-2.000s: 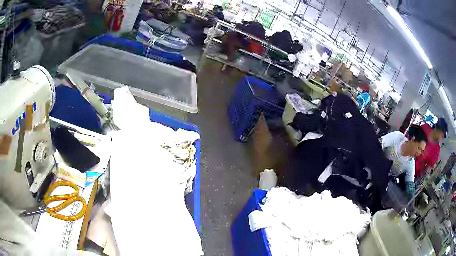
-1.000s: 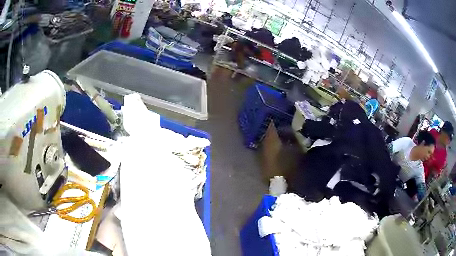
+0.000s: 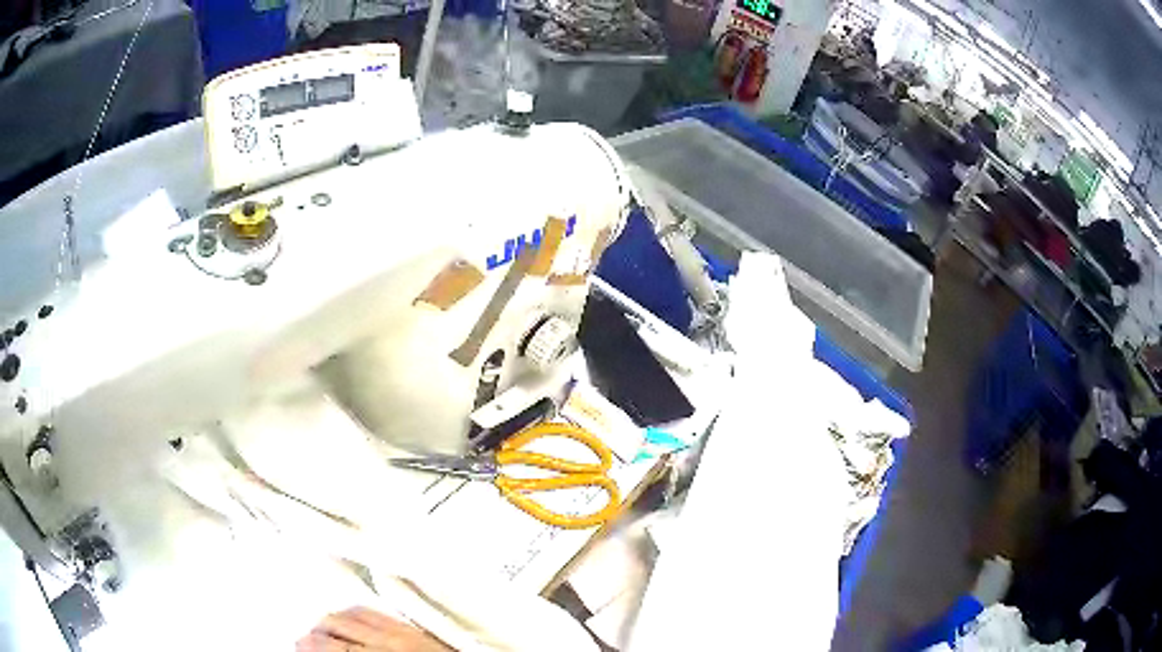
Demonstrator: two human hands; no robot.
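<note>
White fabric (image 3: 217,560) lies under the arm of the off-white sewing machine (image 3: 370,268) and in folds across its front. My right hand (image 3: 370,632) is at the bottom edge, resting on or at the fabric; it is mostly cut off, so its grip cannot be told. My left hand is out of the picture. The presser foot and needle area (image 3: 92,560) is at the lower left, small and blurred. Yellow-handled scissors (image 3: 557,476) lie right of the machine, with their dark blades pointing left.
A control panel (image 3: 306,112) stands behind the machine. A dark flat object (image 3: 633,359) lies by the scissors. More white fabric (image 3: 765,510) hangs over a blue crate (image 3: 879,510) at right. A translucent bin (image 3: 816,236) is behind. Dark cloth (image 3: 1115,548) is piled far right.
The view has swung left: machine, scissors and bins now sit further right. The machine's arm, control panel and my right hand have come into view; the people at right have gone out.
</note>
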